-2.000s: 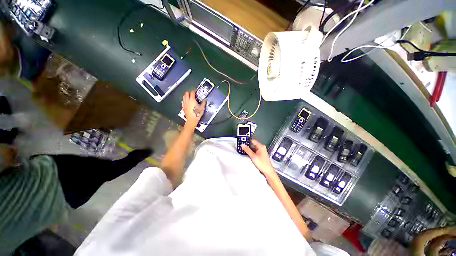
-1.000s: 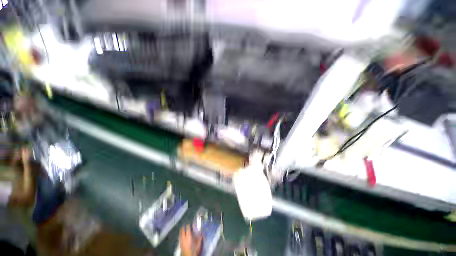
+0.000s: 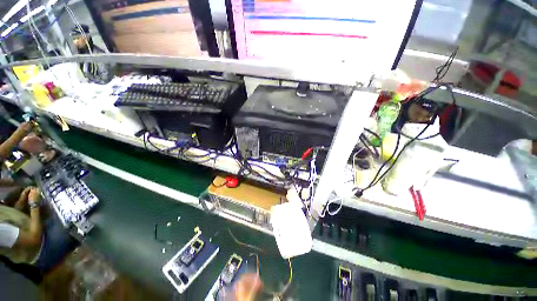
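A dark phone with a yellow screen surround [image 3: 192, 251] lies on the left blue fixture plate with a white edge [image 3: 200, 269]. A second phone [image 3: 231, 268] lies tilted on the right fixture plate [image 3: 213, 283]. One of my hands [image 3: 248, 287] is blurred at the bottom edge, just right of the second phone's lower end. I cannot tell which hand it is, whether it touches the phone or how its fingers stand. My other hand is not seen. A phone tray [image 3: 377, 291] is cut off at the bottom right, with a yellow-framed phone [image 3: 344, 282] in it.
A white desk fan [image 3: 291, 230] hangs over the bench beside a long instrument [image 3: 238, 210] under a wooden board [image 3: 253, 194]. Orange cables [image 3: 289, 274] loop below the fan. The shelf above holds computers, a keyboard [image 3: 176, 95] and two monitors. Another person's arms [image 3: 34, 214] are at far left.
The view has tilted up, so the bench sits lower and the shelf and monitors show. The phone held in my right hand two seconds ago is no longer seen in a hand.
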